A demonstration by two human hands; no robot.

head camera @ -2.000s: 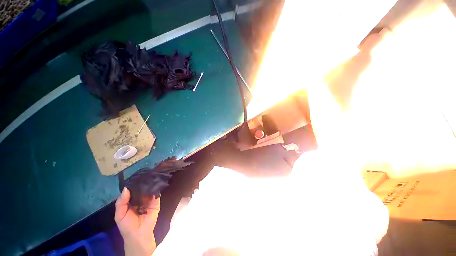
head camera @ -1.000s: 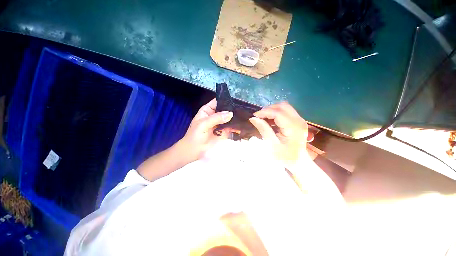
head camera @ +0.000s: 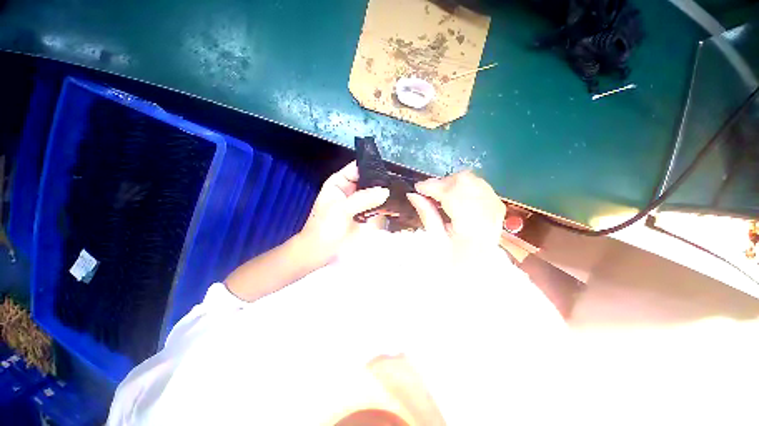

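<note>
A black moulded part (head camera: 372,170) is held at the bench edge above my lap, its blunt end pointing up. My left hand (head camera: 339,210) grips it from the left side. My right hand (head camera: 463,206) has thumb and fingertips pinched on its right side. The part's lower area looks brownish; small details are hidden by the fingers and glare. On the green bench, the stained cardboard pad (head camera: 385,50) bears a small white dish (head camera: 414,92) and a thin pale stick (head camera: 474,71).
The black pile (head camera: 601,42) lies at the upper right, with a white stick (head camera: 614,91) beside it. A dark cable (head camera: 687,177) crosses the bench's right end. Stacked blue crates (head camera: 218,183) stand at the left. A carton (head camera: 556,246) is at the right, near strong glare.
Since two seconds ago, the view has swung left and down, and my right hand has joined my left on the part. Over the last second, the right fingers have shifted slightly left.
</note>
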